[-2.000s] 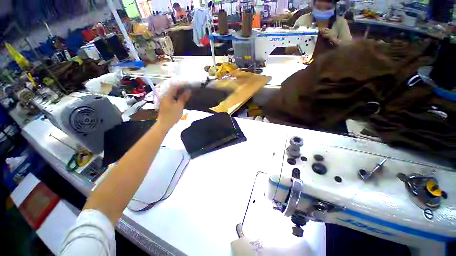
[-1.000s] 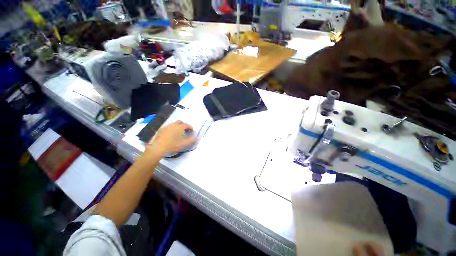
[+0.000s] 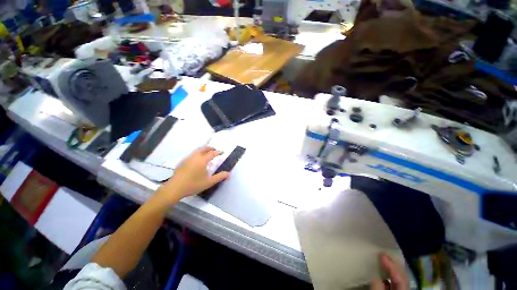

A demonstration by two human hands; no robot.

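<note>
My left hand (image 3: 195,173) is on a grey-backed panel (image 3: 241,195) with a dark textured strip; its thumb lies over the strip and the fingertips are at the strip's far side. The panel lies near the table's front edge. More grey-backed panels (image 3: 177,148) lie to its left, with a dark strip at their left side. My right hand (image 3: 391,274), cut off by the bottom edge, holds the beige sewing template (image 3: 346,238) in front of the needle area. A black fabric panel pile (image 3: 402,215) lies right of the template, under the machine arm.
The white sewing machine (image 3: 391,144) stands at the right. A pile of two-part panels (image 3: 235,107) lies at the back of the table (image 3: 272,147). Black pieces (image 3: 136,110) lie at the left beside a grey machine part (image 3: 90,85). Brown cloth (image 3: 391,51) is heaped behind.
My left hand has come from the back left to the grey pile, and now a single grey-backed panel is apart from it, to the right. My right hand and the template have come into view.
</note>
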